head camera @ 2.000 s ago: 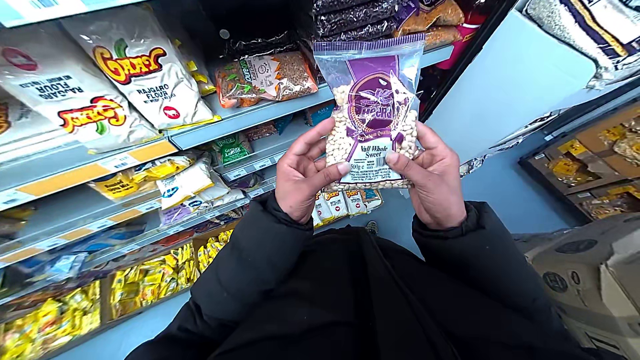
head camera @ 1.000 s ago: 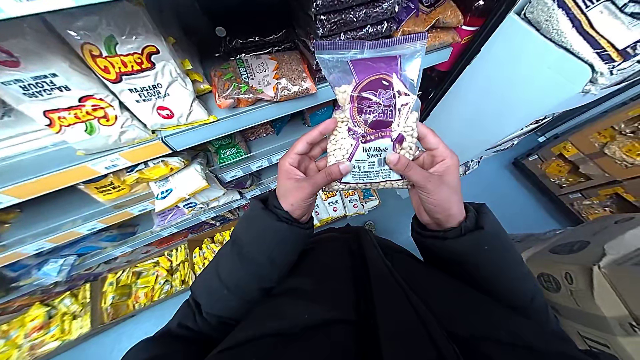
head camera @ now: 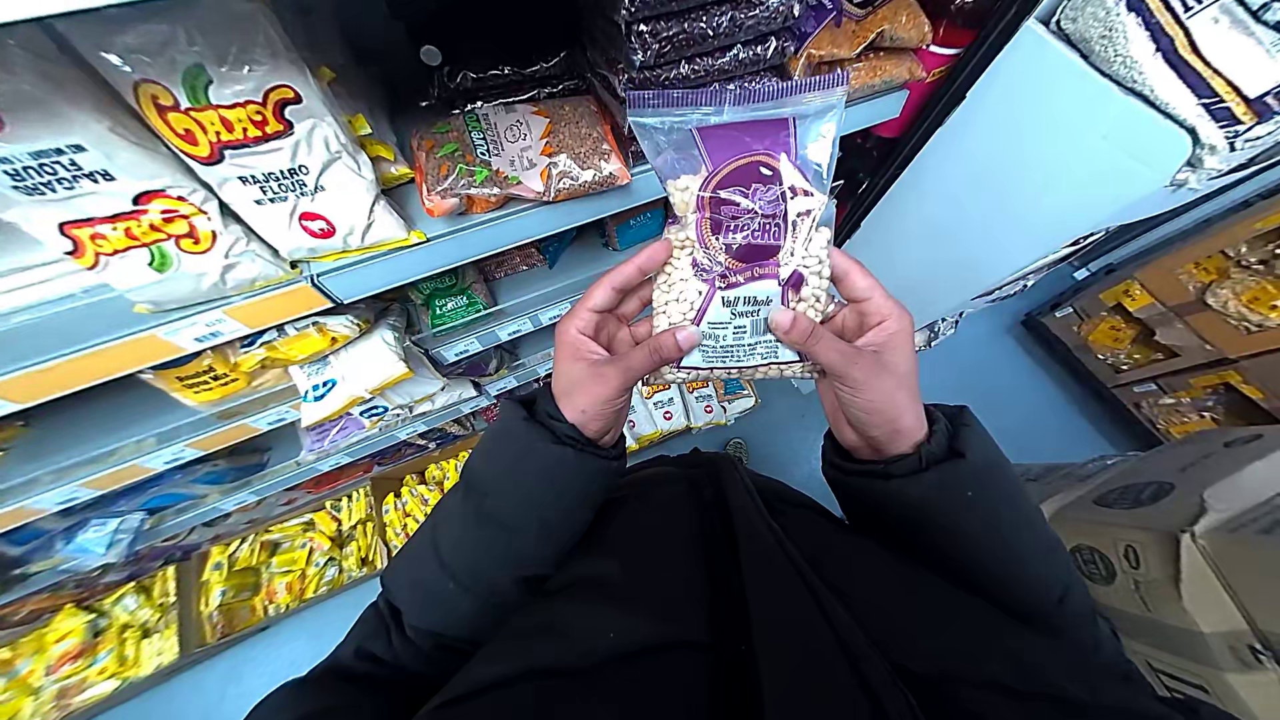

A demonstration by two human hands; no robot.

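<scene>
Both hands hold up a clear plastic bag of pale beans (head camera: 680, 240) with a purple label, upright at chest height in the head view. My left hand (head camera: 620, 345) grips its lower left edge, the thumb lying on the front. At the lower right edge is my right hand (head camera: 860, 355), its thumb pressed on the front beside the printed panel. The fingers behind the bag are partly hidden. Behind and left of the bag, an orange-edged bag of brown pulses (head camera: 570, 150) lies on a shelf.
White flour bags (head camera: 290, 190) lie on the upper left shelf (head camera: 500, 230). Lower down are yellow packets (head camera: 290, 560) in boxes. Cardboard cartons (head camera: 1130, 540) stand at the lower right, near a rack of open boxes (head camera: 1100, 350). Several white bags (head camera: 665, 410) sit low beyond my hands.
</scene>
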